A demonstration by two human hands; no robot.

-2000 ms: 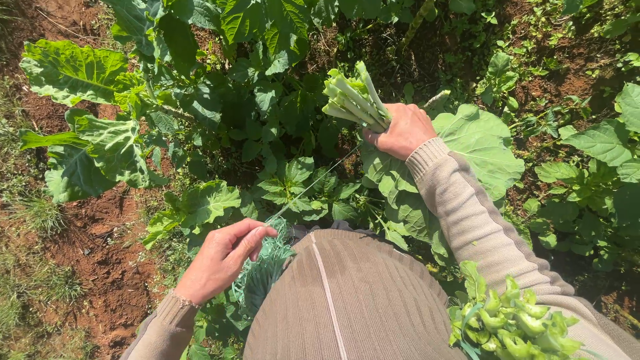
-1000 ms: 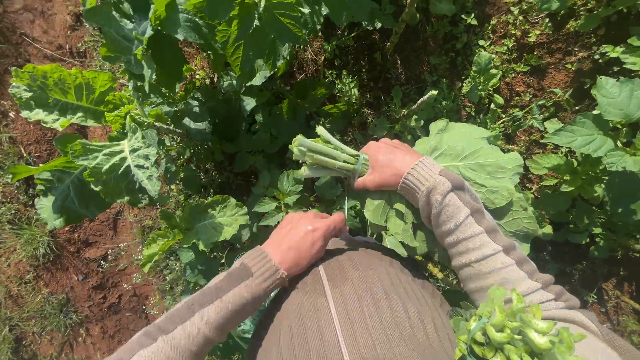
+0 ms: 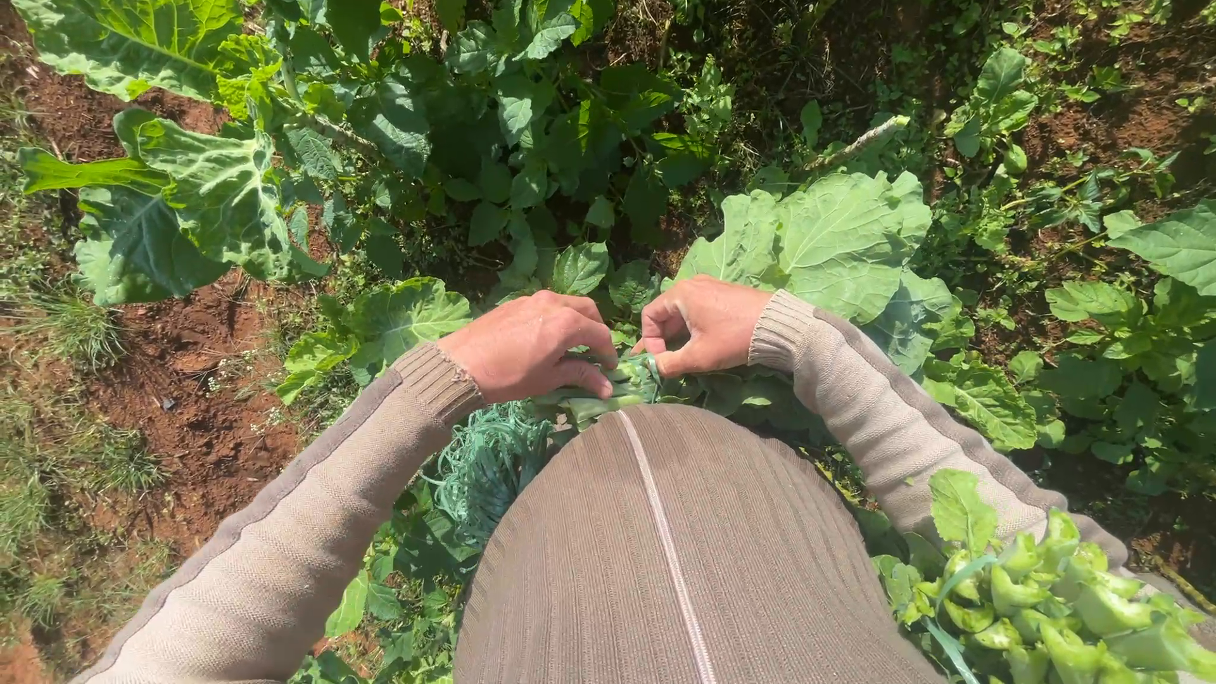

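A bunch of cut leafy-green stems [image 3: 594, 404] lies against the front of my zipped sweater, with green twine [image 3: 655, 372] around it. My left hand [image 3: 541, 350] rests over the stems, its thumb and fingers closed on them. Beside it, my right hand [image 3: 705, 325] pinches at the twine with thumb and forefinger. The broad leaves of the bunch [image 3: 826, 247] spread out beyond my right wrist. A tangle of green twine [image 3: 494, 465] hangs at my waist, left of the sweater.
Large-leaved green plants [image 3: 209, 190] stand at the upper left, over reddish soil [image 3: 195, 380]. More leafy plants [image 3: 1102, 304] grow on the right. A second bunch of cut stems [image 3: 1054, 598] is at the lower right by my sleeve. A bare stalk [image 3: 860, 141] sticks up at the upper right.
The bunch has come down from in front of me to against my sweater. My left hand has moved from below the bunch onto its stems, and my right hand has shifted to the twine.
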